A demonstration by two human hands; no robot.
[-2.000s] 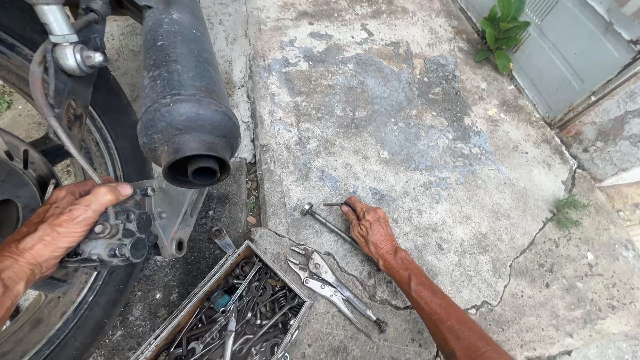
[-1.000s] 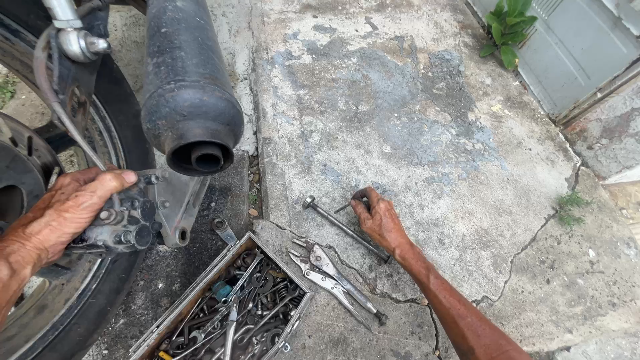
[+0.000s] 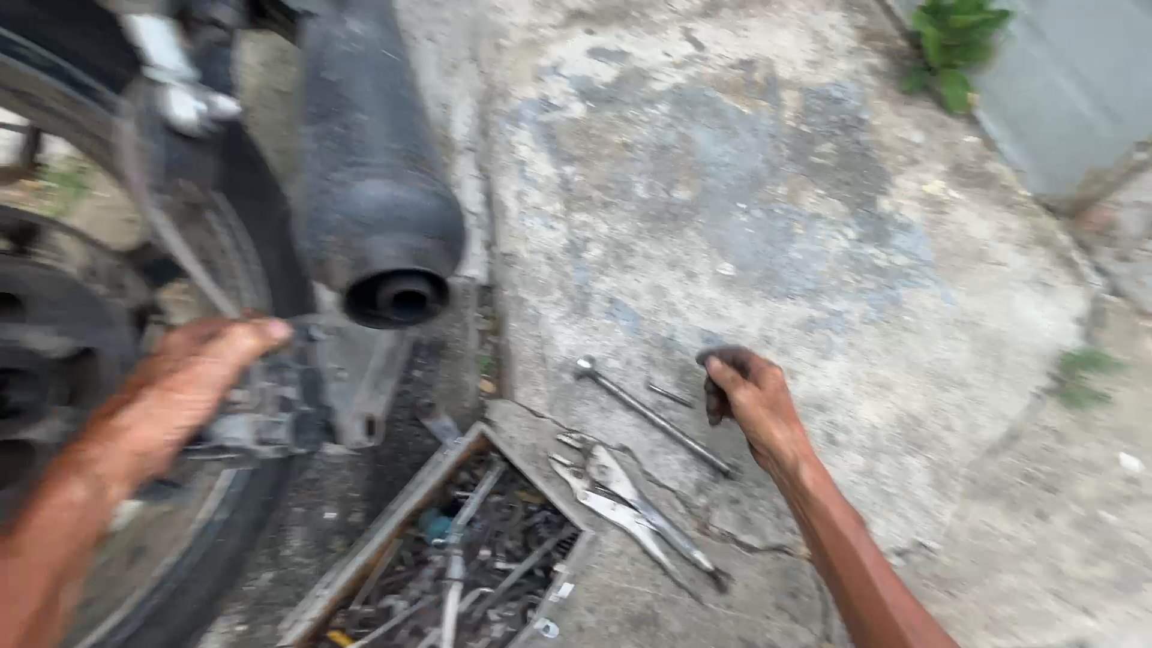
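Observation:
My left hand (image 3: 202,369) grips a brake caliper (image 3: 261,414) with a metal bracket (image 3: 364,378), beside the motorcycle's wheel. My right hand (image 3: 747,391) hovers just right of a small metal pin (image 3: 670,393) lying on the concrete; its fingers are curled, and nothing can be made out in them. Left of the pin, a long axle bolt (image 3: 657,417) lies slantwise on the ground. Locking pliers (image 3: 630,504) rest below the bolt, near the toolbox. The image is blurred around the left hand.
An open metal toolbox (image 3: 387,540) full of wrenches and other tools stands at the bottom centre. The exhaust muffler (image 3: 378,180) hangs above the caliper, and the tyre (image 3: 207,549) is at left. Cracked concrete (image 3: 765,225) lies to the right; a green plant (image 3: 958,45) grows by a metal gate (image 3: 1066,90).
The small pin, held in my right hand before, now lies on the concrete beside the long bolt. My right hand has come away from it to the right. My left hand stays at the caliper.

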